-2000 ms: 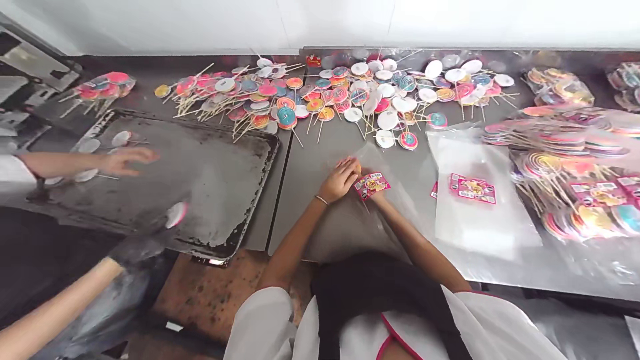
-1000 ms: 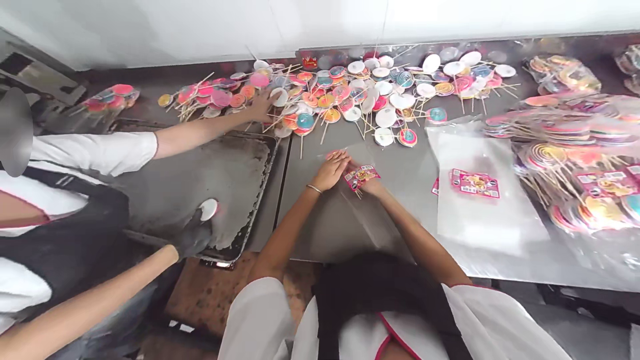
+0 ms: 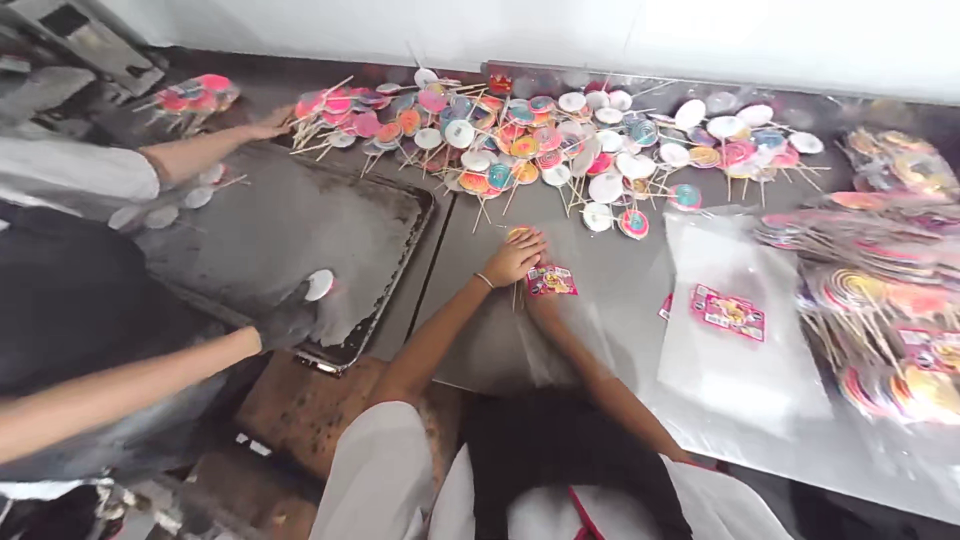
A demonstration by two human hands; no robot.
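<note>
My left hand (image 3: 514, 259) lies over a lollipop, whose colored top edge (image 3: 519, 232) and stick show around the fingers. My right hand (image 3: 541, 289) is inside or under a clear plastic bag (image 3: 574, 330), mostly covered by the bag's pink printed label (image 3: 552, 280) and by my left hand. Its fingers are hidden, so its grip cannot be told. Beyond both hands lies a long pile of swirled lollipops (image 3: 525, 146) on sticks. To the right, a stack of clear bags (image 3: 742, 375) with pink labels lies flat on the metal table.
At left, a co-worker's gloved hand (image 3: 289, 319) holds a white-backed lollipop (image 3: 320, 285) over a dark metal tray (image 3: 420, 225); the other hand (image 3: 266, 124) reaches to the pile's left end. Filled lollipop bags (image 3: 885, 300) are heaped at right. A white wall stands behind.
The co-worker's bare hand was over the tray, then in the pile, and is now at the pile's left end. A lollipop now shows under my left hand.
</note>
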